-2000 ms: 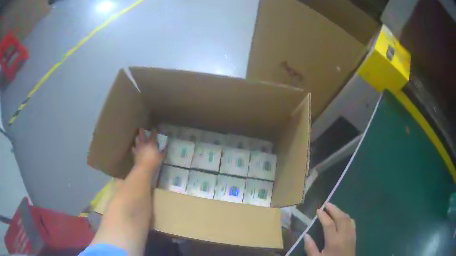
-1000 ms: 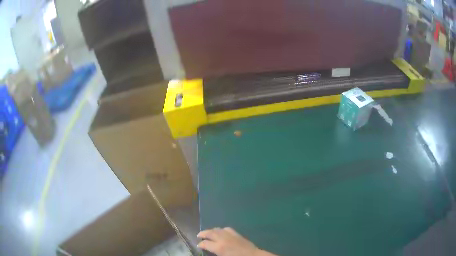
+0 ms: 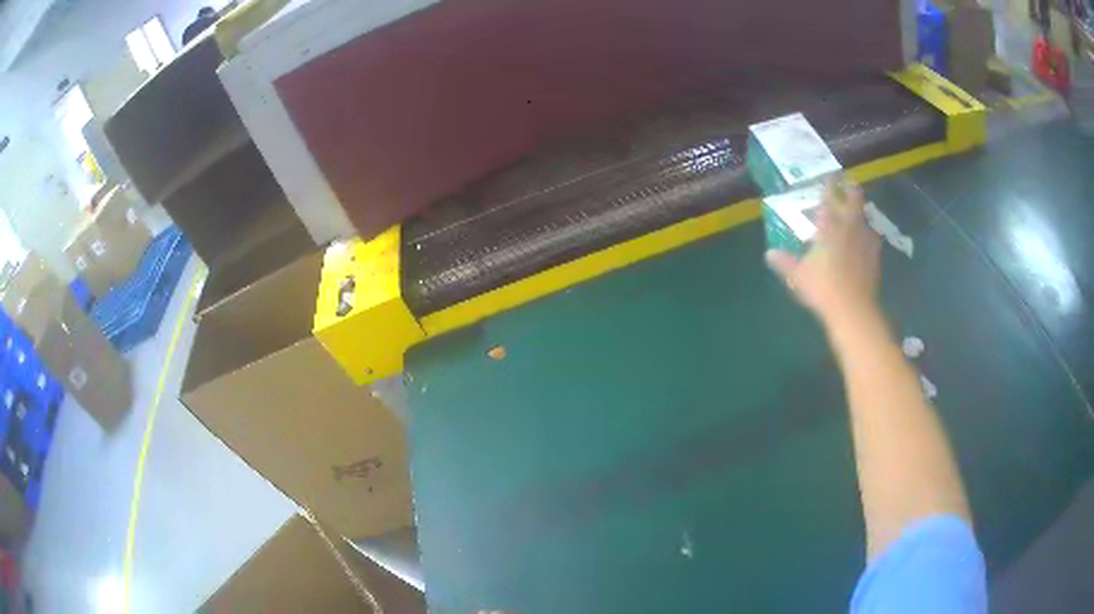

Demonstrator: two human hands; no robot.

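Two product boxes with white tops and teal-green sides are close together. The farther product box (image 3: 793,150) is at the front edge of the conveyor. The nearer product box (image 3: 786,220) is on the green table (image 3: 624,444), partly covered by my right hand (image 3: 840,258). My right hand is spread at its near right side, thumb in front and fingers toward the back; no closed grip shows. Of my left hand only a possible skin-coloured sliver (image 3: 490,612) shows at the bottom edge.
The dark conveyor (image 3: 564,222) has yellow end blocks (image 3: 366,300) and a dark-red curtain (image 3: 576,96) behind it. A tall brown carton (image 3: 318,432) stands left of the table, with a carton flap (image 3: 270,576) below. White scraps (image 3: 914,347) lie on the table.
The view has swung from the filled carton to the table. My right hand has come onto the nearer box. The farther box now shows at the conveyor's front, where only a white patch showed farther back.
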